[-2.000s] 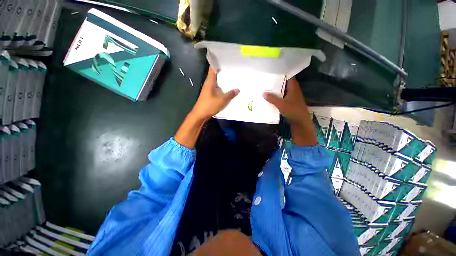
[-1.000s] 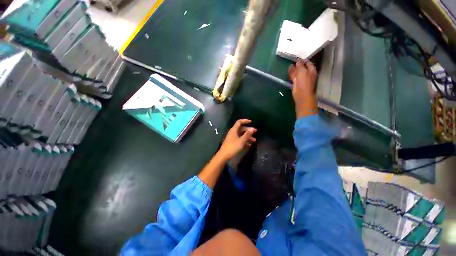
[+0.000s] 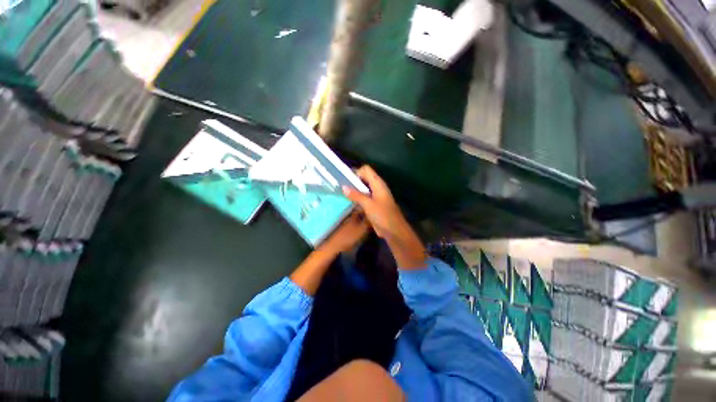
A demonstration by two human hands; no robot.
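A closed teal-and-white gift box (image 3: 305, 184) is held tilted in both hands, left of my lap. My right hand (image 3: 378, 206) grips its right corner, with fingers on the top. My left hand (image 3: 345, 234) is at its lower right edge, partly hidden under the box. A second closed box (image 3: 220, 169) lies on the dark green table, its right side partly covered by the held box. An open white box (image 3: 440, 35) with its lid swung back lies on the conveyor beyond the metal rail.
Tall box stacks (image 3: 47, 188) line the left side. More stacks (image 3: 604, 330) stand at the lower right. A slanted pale post (image 3: 343, 67) rises behind the held box. The metal side rail (image 3: 471, 141) runs to the right, below a cabled shelf (image 3: 612, 39).
Both hands have come together on a closed box beside the one on the table. My right hand has moved back from the conveyor. The view has shifted, moving the scene leftward.
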